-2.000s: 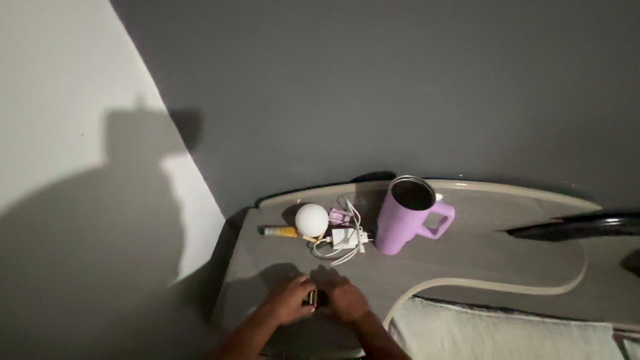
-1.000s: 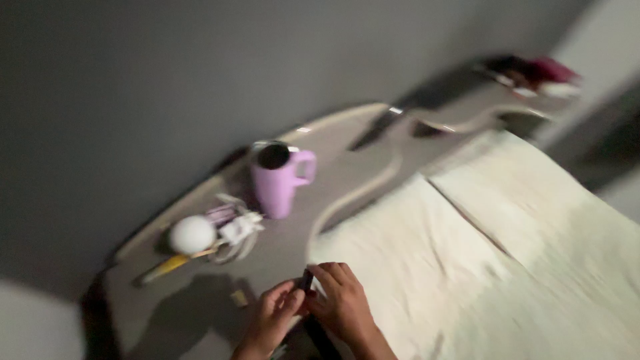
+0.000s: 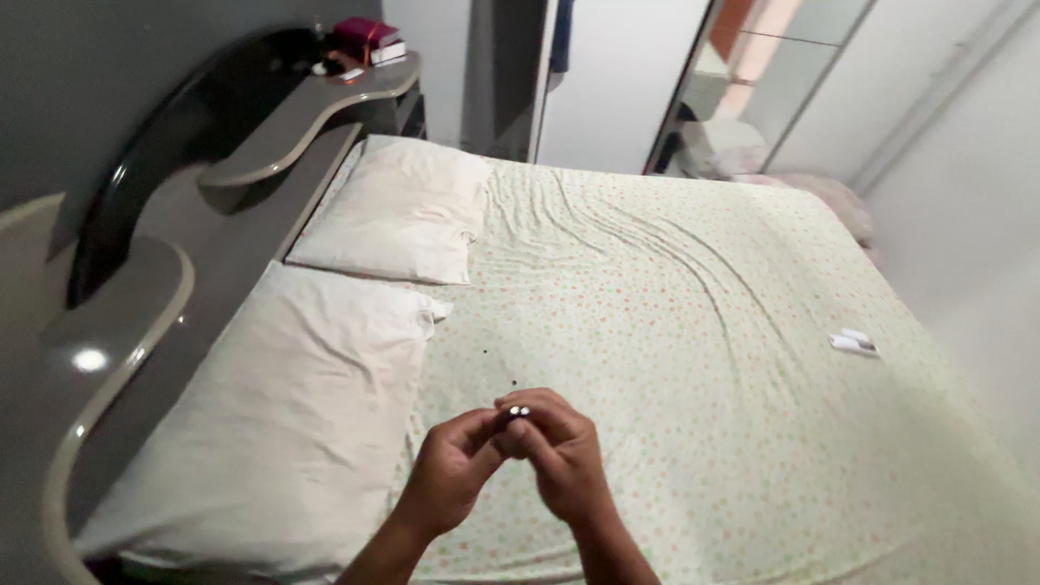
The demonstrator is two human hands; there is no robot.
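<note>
My left hand (image 3: 457, 467) and my right hand (image 3: 561, 451) meet over the near part of the bed, fingertips together. Between them they hold a small dark object (image 3: 517, 413) with two shiny round spots; most of it is hidden by the fingers, and I cannot tell what it is. Two tiny dark specks lie on the patterned bed sheet (image 3: 617, 325) just beyond the hands. A white pillow (image 3: 325, 357) is to the left of my left hand, and a second white pillow (image 3: 398, 207) lies farther back.
The grey headboard shelf (image 3: 284, 142) with a pale edge runs along the left. At its far end sit a dark red book (image 3: 366, 36) and small items. A white remote-like object (image 3: 853, 342) lies on the bed's right part. A white wardrobe door (image 3: 621, 81) stands behind.
The view has swung right, from the shelf with the purple mug, white ball and cables to the bed. Both hands stay together around a small dark object.
</note>
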